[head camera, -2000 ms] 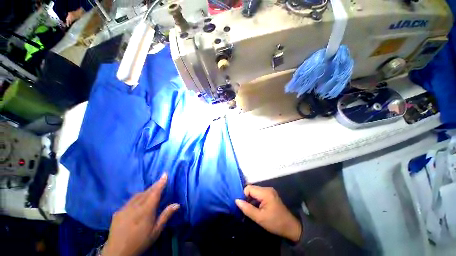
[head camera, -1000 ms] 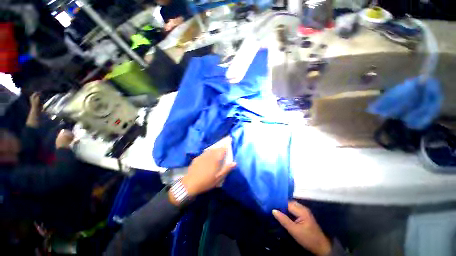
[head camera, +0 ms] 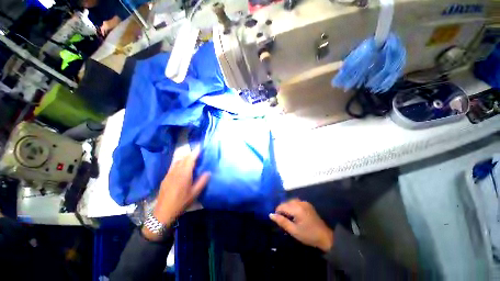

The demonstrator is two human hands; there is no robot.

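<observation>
A bright blue garment piece [head camera: 236,164] lies under the head of the cream sewing machine [head camera: 307,60] and hangs over the table's front edge. Its part under the lamp looks white. More of it is bunched on the left of the table. My left hand [head camera: 178,184] rests at the cloth's left side, fingers apart, palm down; its fingertips are blurred. My right hand [head camera: 301,222] is at the cloth's lower right corner, thumb and forefinger together on its edge. The presser foot area [head camera: 260,96] is lost in glare.
A light-blue tassel [head camera: 373,66] hangs from the machine head. An oval tray [head camera: 430,104] is at the right. Another machine [head camera: 35,153] stands at the left. A white lamp-like bar [head camera: 182,52] overhangs the cloth. White pieces lie on the right side surface [head camera: 438,208].
The view swung left and back. The left part of the cloth, flat two seconds ago, is now bunched. My left hand has moved up along the cloth. My right hand stays at its lower right corner.
</observation>
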